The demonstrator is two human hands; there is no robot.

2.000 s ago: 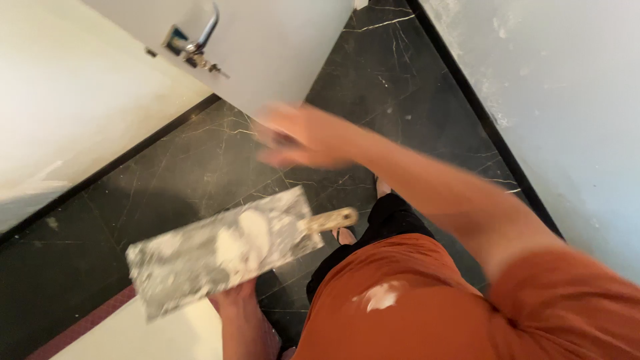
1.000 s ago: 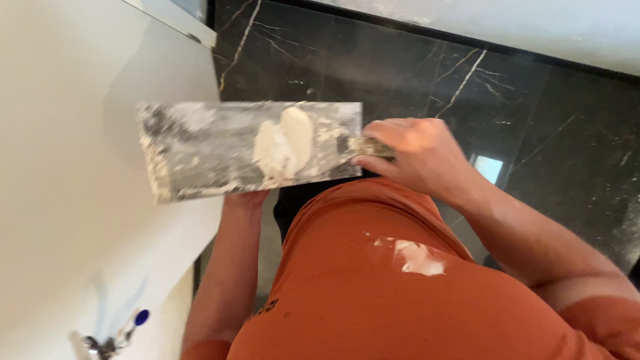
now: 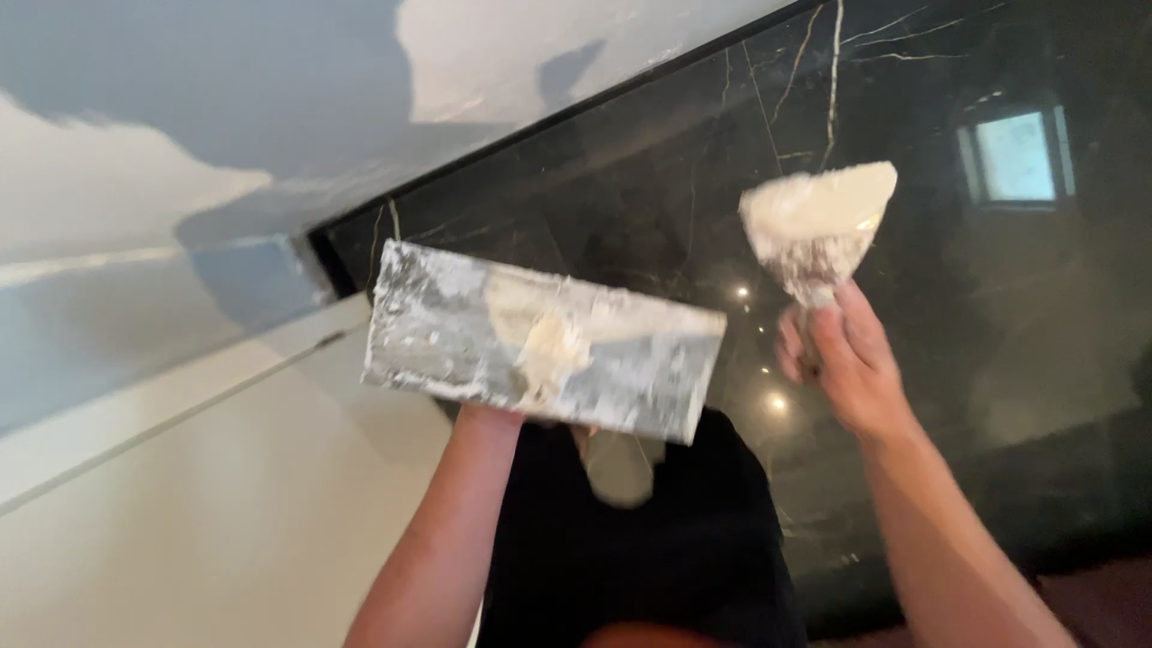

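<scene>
My left hand (image 3: 493,416) is under a wide rectangular plastering trowel (image 3: 621,364), its fingers mostly hidden by the plate. The blade lies face up, tilted, with a lump of cream filler (image 3: 553,351) near its middle and dried smears along its edges. To the right, my right hand (image 3: 841,351) grips a putty knife (image 3: 814,220) by its handle, blade pointing up and away from me. Cream filler thickly coats that blade. The two tools are apart.
A wall (image 3: 297,81) with grey and white patches stands at the upper left. Below it is a white panel (image 3: 207,504), perhaps a door. Glossy black marble-look flooring (image 3: 630,225) with pale veins reflects a window and lights. A dark skirting strip (image 3: 576,108) edges the wall.
The right hand, which was at the large trowel's handle, now holds a filler-coated putty knife off to the right. The view has turned towards the patched wall.
</scene>
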